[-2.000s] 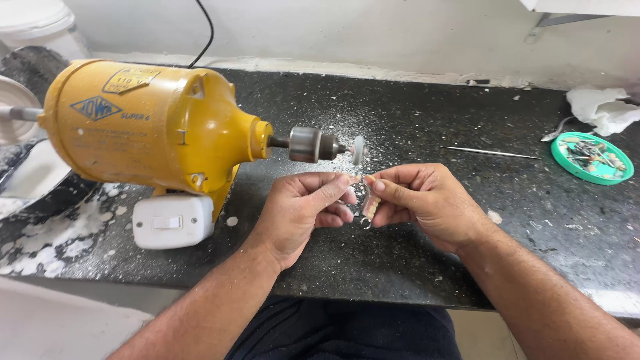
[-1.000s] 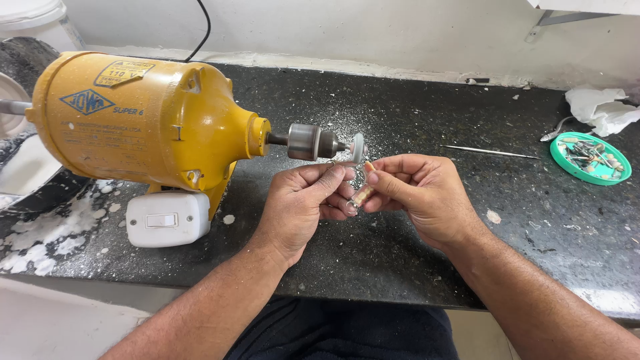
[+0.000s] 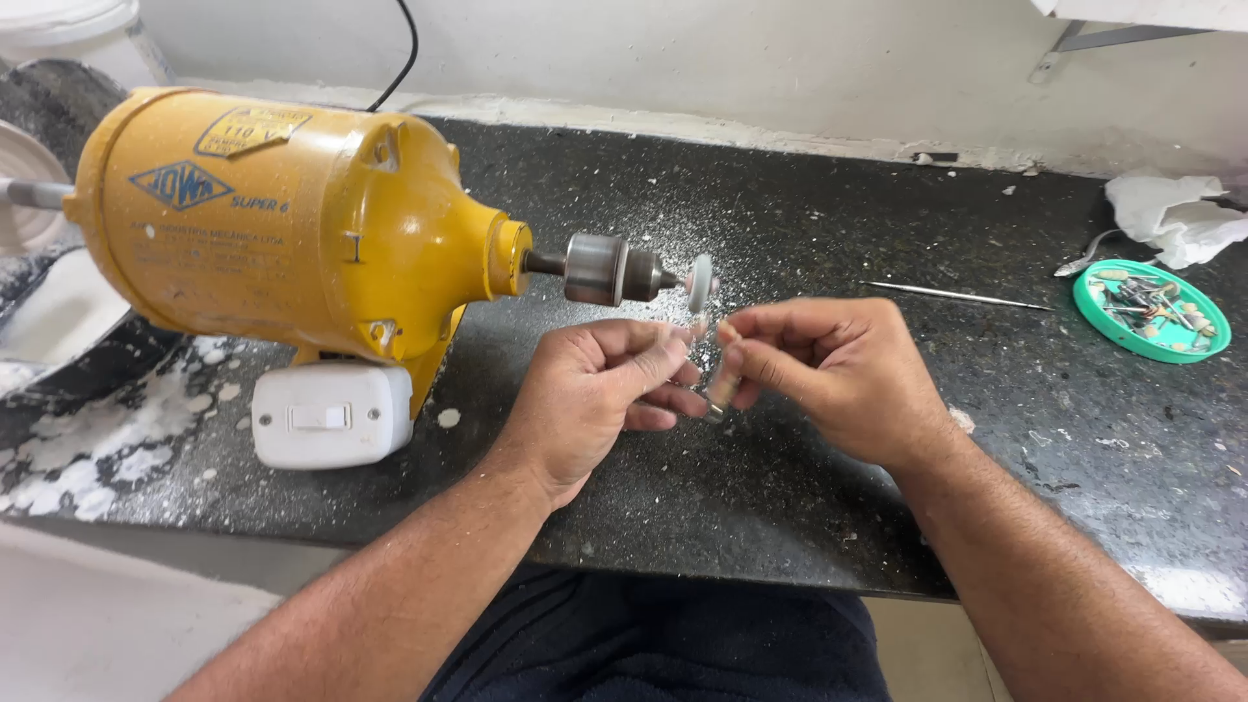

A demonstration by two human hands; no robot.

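A yellow bench motor (image 3: pixel 283 224) with a metal chuck (image 3: pixel 597 269) carries a pale grinding wheel (image 3: pixel 700 283) at its right end. Just below the wheel, my left hand (image 3: pixel 619 380) has thumb and forefinger pinched together, its fingertips by a small dental appliance (image 3: pixel 723 385) with pinkish and metal parts. My right hand (image 3: pixel 824 366) grips that appliance between thumb and fingers, right of the wheel. Fingers hide much of the piece, and whether the left fingertips bear on it is partly hidden. Whitish dust lies on the dark stone counter (image 3: pixel 780 507) around the wheel.
A white switch box (image 3: pixel 331 416) sits before the motor. At right are a thin metal instrument (image 3: pixel 955 295), a green-rimmed dish (image 3: pixel 1150 312) of small burs and points, and crumpled white paper (image 3: pixel 1175 219). A dark basin (image 3: pixel 88 331) with white residue stands at left.
The appliance has shifted slightly and is tilted differently between my hands. My hands stay close below and beside the grinding wheel.
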